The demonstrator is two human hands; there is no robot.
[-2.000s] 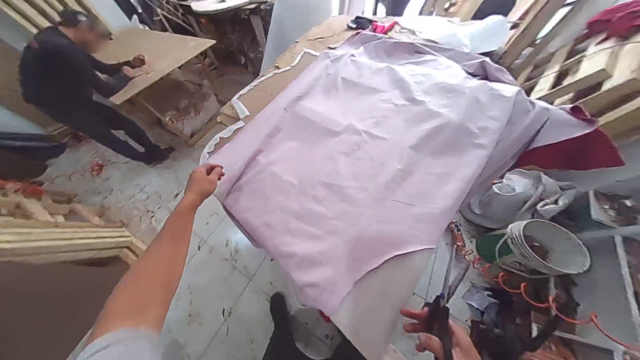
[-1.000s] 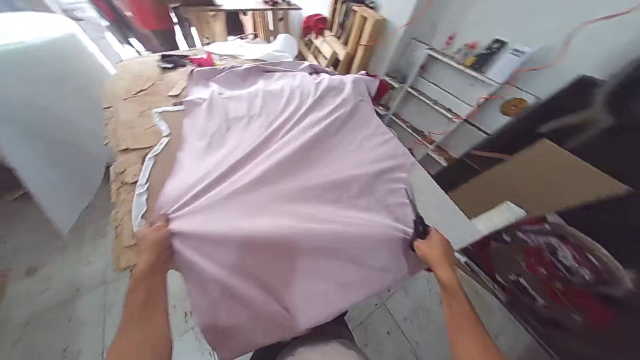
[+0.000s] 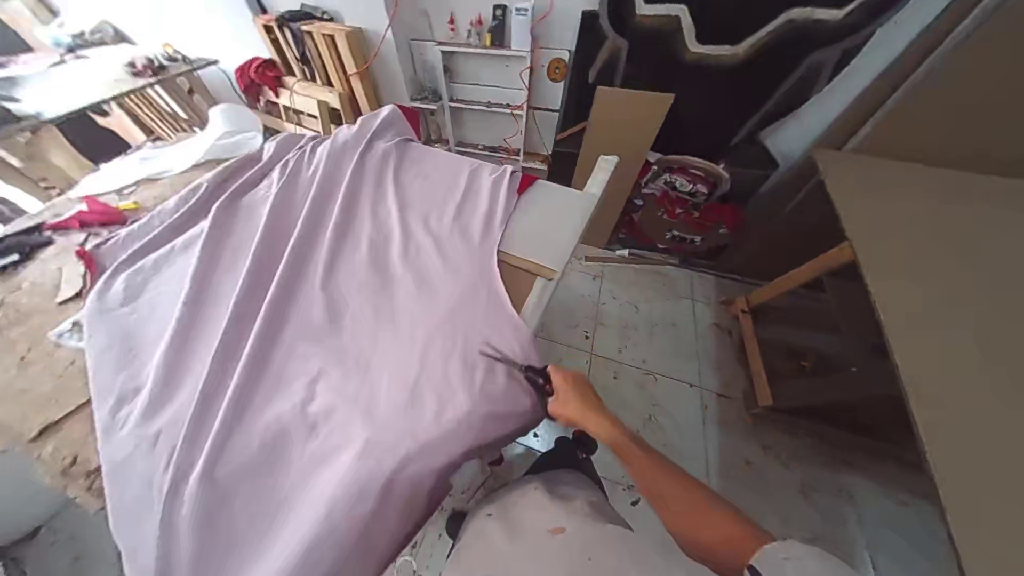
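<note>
A large pale pink cloth (image 3: pixel 344 320) lies in folds over the work table and hangs past its near edge. My right hand (image 3: pixel 574 398) is closed on the black handles of a pair of scissors (image 3: pixel 534 376), at the cloth's right edge. The blades point left and lie over the cloth, slightly apart. Whether my fingers also pinch the cloth cannot be told. My left hand is not in view.
Brown sheet material (image 3: pixel 40 320) covers the table's left part, with red scraps (image 3: pixel 94 214) on it. A white shelf (image 3: pixel 486 80) and a wooden pallet (image 3: pixel 320 100) stand behind. A tan board (image 3: pixel 944 320) on a wooden frame is at the right; scraps dot the tiled floor (image 3: pixel 640 320).
The view has swung to the right. My left hand, on the cloth's left edge a second ago, has left the view. The cloth, pulled taut between both hands then, now hangs in loose folds.
</note>
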